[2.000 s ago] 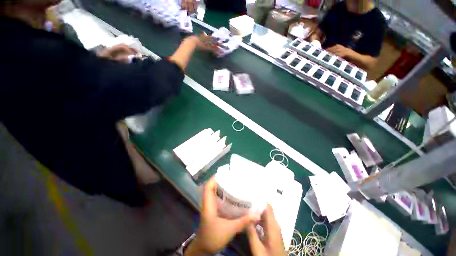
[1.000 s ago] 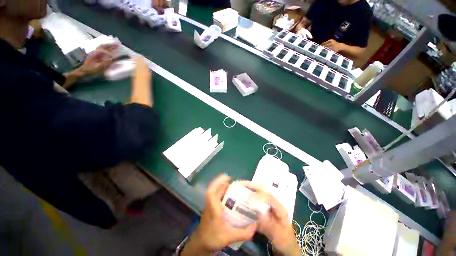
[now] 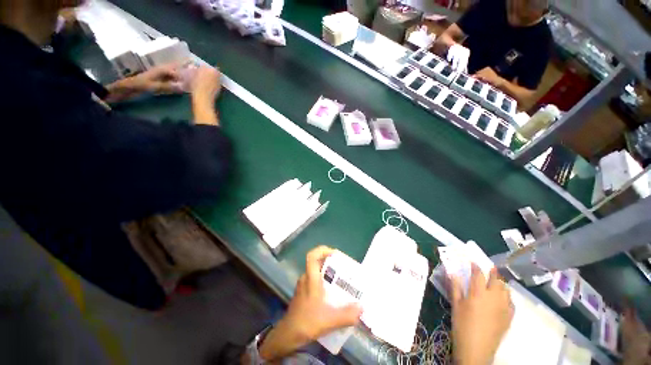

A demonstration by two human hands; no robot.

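My left hand holds a small white carton with a dark label block and barcode facing up. The carton overlaps the flat white pile, which has a rounded end and a small dark mark. My right hand is at the right with its fingers on thin white sheets; whether it grips one is hard to tell. A tangled heap of rubber bands lies between my hands. Plain white packs stand fanned in a zigzag left of the pile.
Purple-printed cartons lie on the green belt beyond the pale metal strip. A large white stack and a grey slanting post are at right. A person in dark clothes works at left, another behind the slotted tray.
My hands have moved apart. My left hand keeps the carton, and my right hand has moved right onto the white sheets. Three purple-printed cartons now sit mid-belt instead of two.
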